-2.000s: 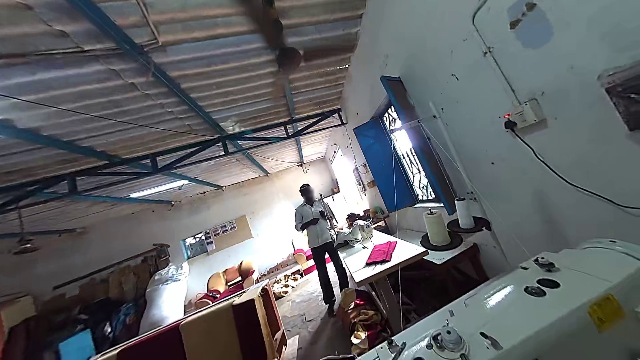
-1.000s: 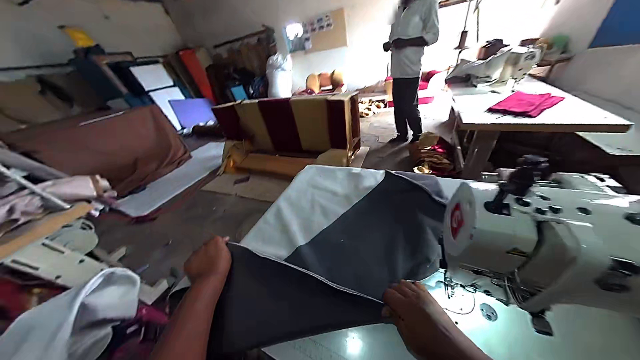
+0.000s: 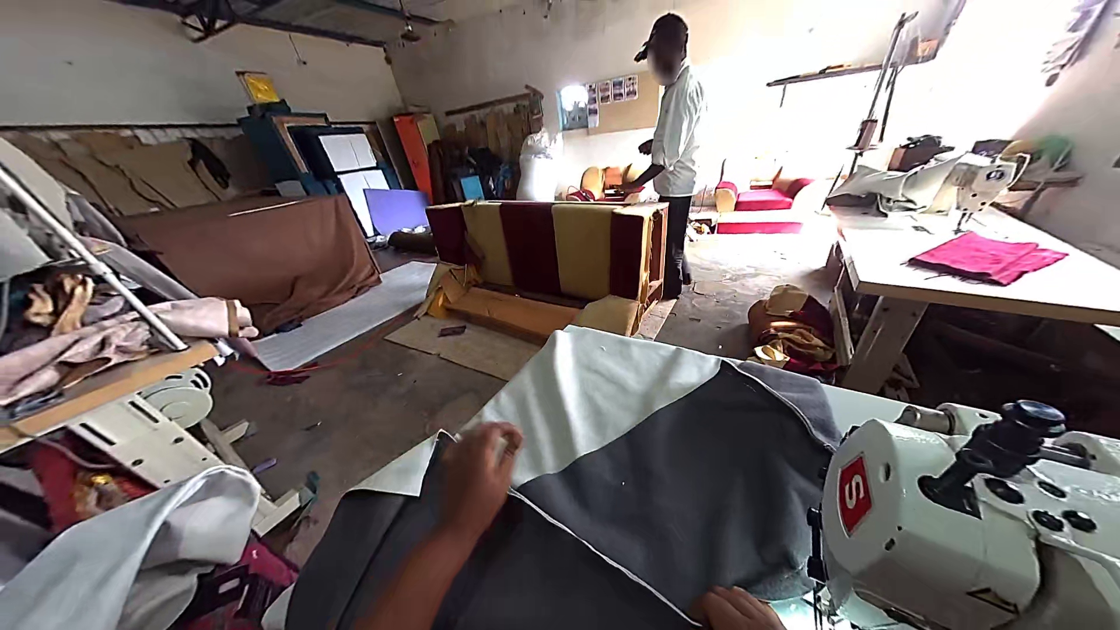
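Observation:
Dark grey upholstery fabric (image 3: 691, 464) with light grey panels (image 3: 604, 394) is spread over the machine table, a pale piping line crossing it diagonally. My left hand (image 3: 479, 468) is at the fabric's left part, near the upper end of that piping, fingers bent; whether it pinches the cloth is not clear. At the bottom edge, my right hand (image 3: 737, 608) lies on the fabric by the lower end of the piping, mostly cut off by the frame. Right beside it stands the white head of an industrial sewing machine (image 3: 927, 516), its needle area only partly visible.
A person (image 3: 678, 149) stands behind a striped sofa frame (image 3: 551, 249). Another sewing machine (image 3: 980, 184) and folded red cloth (image 3: 989, 256) are on the table at right. Left are a wooden-edged machine table (image 3: 114, 389) and draped light fabric (image 3: 166, 542). A cloth bundle (image 3: 790, 324) lies on the floor.
The view has swung down from the roof to the work. Since one second ago, my left hand has shifted along the fabric, and the other person has reached an arm toward the sofa frame.

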